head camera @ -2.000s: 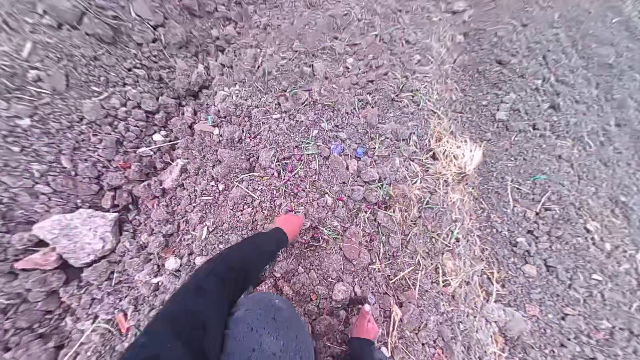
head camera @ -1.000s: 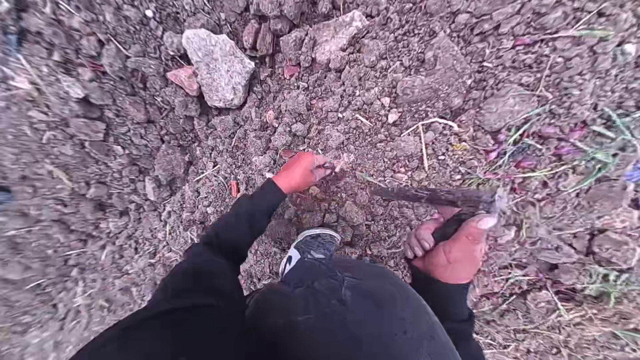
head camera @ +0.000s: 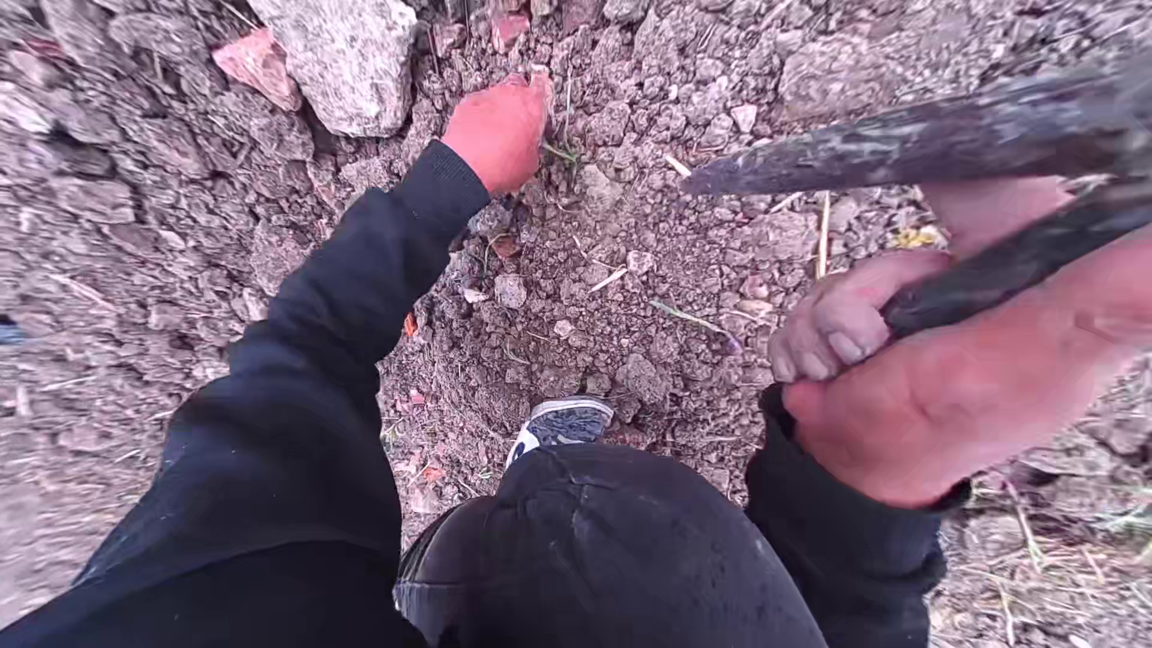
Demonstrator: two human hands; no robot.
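My left hand [head camera: 504, 135] is low over the cloddy soil [head camera: 621, 225], its fingers bunched beside a small green sprout [head camera: 562, 155]. Whether something is between its fingertips cannot be told. At the right, my right hand [head camera: 909, 378] is closed around the dark handle [head camera: 990, 261] of a hand tool. The tool's long, dark, tapering part [head camera: 882, 144] points left over the ground, above that hand. The tool's right end is blurred, and its exact kind cannot be told.
A large pale rock [head camera: 351, 63] lies just left of my left hand, with a reddish stone [head camera: 258, 67] against it. A shoe [head camera: 562, 423] and a dark-clothed knee [head camera: 621, 549] are at bottom centre. Dry straw lies at the lower right.
The view has shifted strongly. My right hand and the tool have come up closer to the camera since one second ago. My left hand is now beside the large pale rock.
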